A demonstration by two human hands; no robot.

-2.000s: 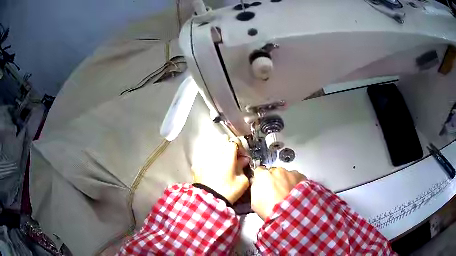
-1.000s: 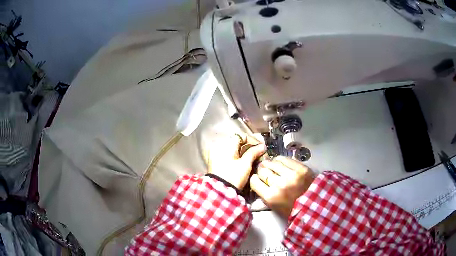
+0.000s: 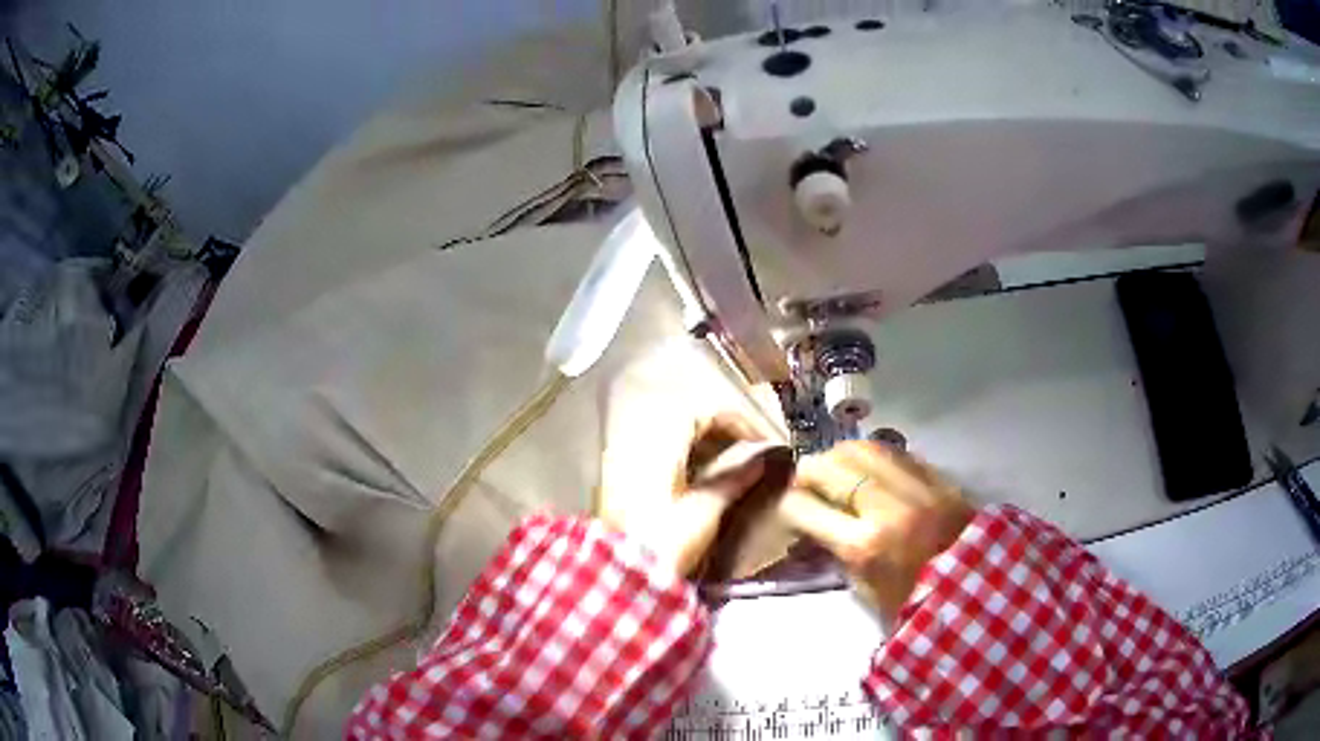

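Observation:
The beige garment panel [image 3: 348, 333] covers the left of the table, with a golden-tan seam [image 3: 485, 460] running down it. Its folded edge [image 3: 756, 543] lies between my hands, just in front of the needle area. My left hand [image 3: 678, 471] pinches the edge between thumb and fingers. My right hand [image 3: 876, 518] holds the same edge from the right, its fingertips close to my left ones. The machine head [image 3: 999, 159] stands above. The presser foot and needle are mostly hidden behind my fingers and the tension dial [image 3: 845, 355].
A black phone-like rectangle [image 3: 1184, 384] lies right of the needle. Dark thread snips [image 3: 1293, 489] lie at the right edge. A printed ruler scale [image 3: 782, 720] runs along the front edge. Other garments [image 3: 73, 391] are heaped at far left. The lit white lamp part [image 3: 605, 297] is beside the head.
Both hands have come a little toward me from the needle area, and more of the folded edge shows between them. The whole view has shifted, with the machine now further right.

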